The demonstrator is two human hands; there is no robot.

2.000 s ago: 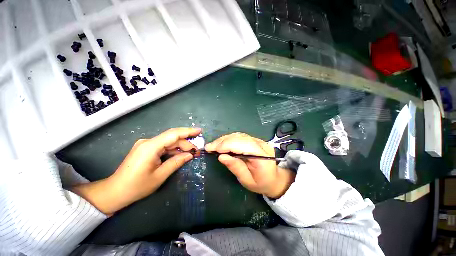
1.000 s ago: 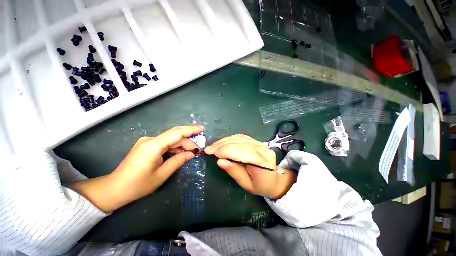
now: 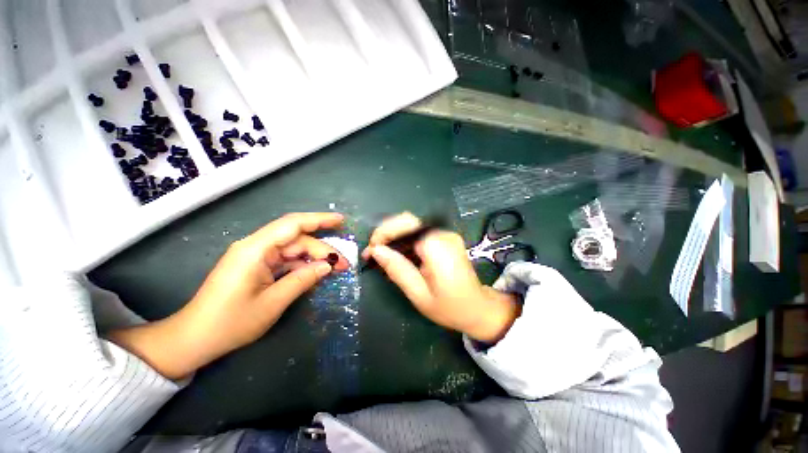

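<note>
My left hand (image 3: 257, 287) is bare and pinches a small black component (image 3: 332, 258) between thumb and finger. My right hand (image 3: 434, 270) is just to its right and holds dark, slim tweezers (image 3: 403, 241), blurred and partly hidden by the fingers. The tweezer tip is apart from the component. A shiny clear strip (image 3: 337, 323) lies flat on the dark green mat under and below the left fingertips, with a small white patch at its top end. Many similar black parts (image 3: 151, 142) lie in the white compartment tray (image 3: 354, 84).
Black-handled scissors (image 3: 501, 241) lie right of my right hand, then a clear tape roll (image 3: 594, 248). Clear sheets (image 3: 523, 181) and a long pale bar (image 3: 567, 128) lie behind. White strips (image 3: 700, 248) are far right. A red object (image 3: 687, 90) is upper right.
My right hand has moved slightly away from the left fingers, and the tweezers have swung from pointing back toward the wrist to lie higher above the hand. The left hand still pinches the component, slightly further left.
</note>
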